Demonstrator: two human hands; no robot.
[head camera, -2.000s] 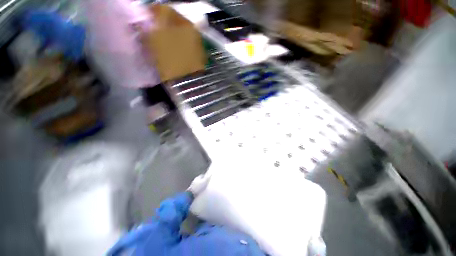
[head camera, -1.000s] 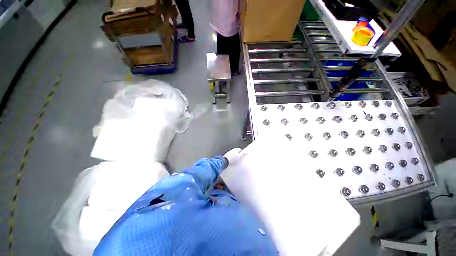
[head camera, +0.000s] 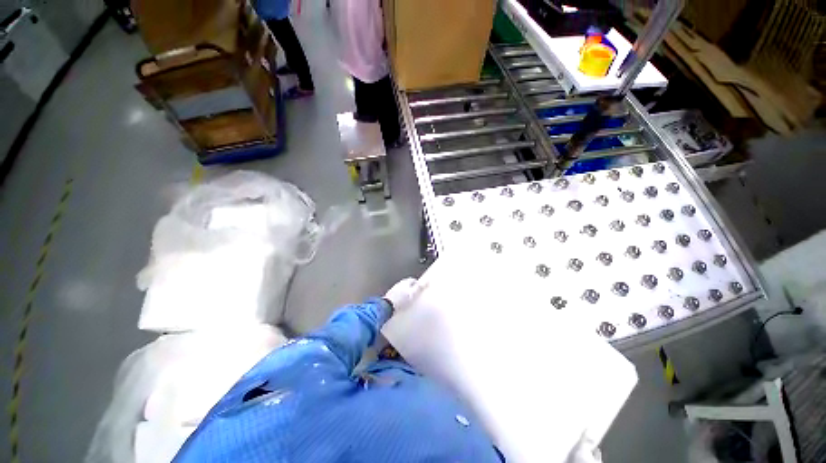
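Observation:
A white foam sheet (head camera: 507, 348) lies tilted in front of my body, its far part over the near left corner of the ball transfer table (head camera: 625, 217). My left hand (head camera: 404, 293), in a white glove, holds the sheet's left edge. My right hand (head camera: 587, 450), also in a white glove, is at the sheet's near right edge at the bottom of the picture. Only a small part of it shows, but it is on the sheet's edge.
A roller conveyor (head camera: 475, 136) runs beyond the table, with a carton (head camera: 442, 45) on it. A side table (head camera: 580, 63) holds a tape dispenser (head camera: 596, 60). Bagged foam (head camera: 217, 280) lies on the left floor. A cart (head camera: 217, 104), a metal stool (head camera: 362, 140) and people stand beyond.
The view has shifted slightly, so the table, conveyor and carton sit further left. Both hands still hold the foam sheet, with little change against the table since one second ago.

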